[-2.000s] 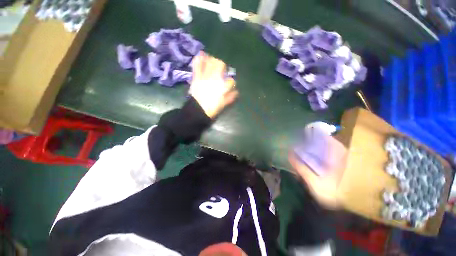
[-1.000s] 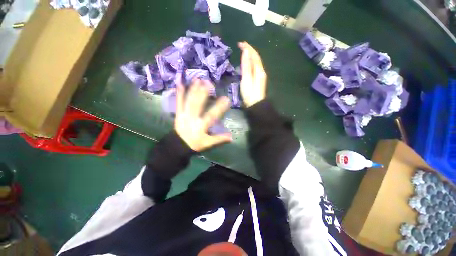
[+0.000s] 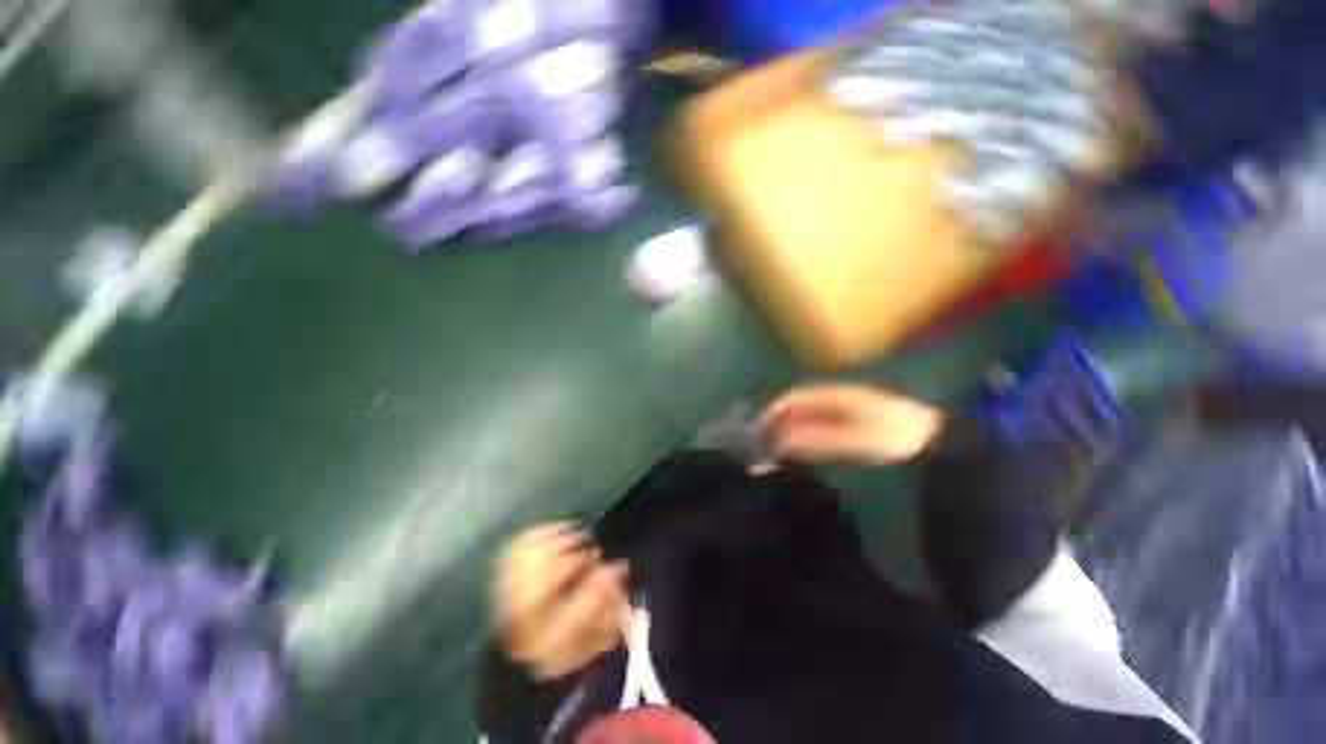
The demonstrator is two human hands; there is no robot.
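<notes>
The view is strongly blurred. My left hand (image 3: 560,599) is at the bench's near edge, close to my chest and the white drawstring, with fingers curled; what it holds cannot be told. My right hand (image 3: 851,425) is beside the front of my black top, its fingertips together at a small greyish thing too blurred to name. The purple parts (image 3: 153,625) lie in a pile at the lower left. The purple pieces with white lumps (image 3: 495,124) lie heaped at the far side. The white glue bottle (image 3: 672,265) lies beside the tray.
The cardboard tray (image 3: 822,218) with white-and-grey pieces (image 3: 989,95) stands at the upper right. A pale strip (image 3: 197,240) runs along the bench's far side. Blue crates (image 3: 814,21) show at the top. A clear plastic liner (image 3: 1251,581) is at the right, beside my right sleeve.
The view has swung to the right, bringing the tray nearer the centre. Both hands have left the loose purple pile and come back to the front of my body, now farther apart.
</notes>
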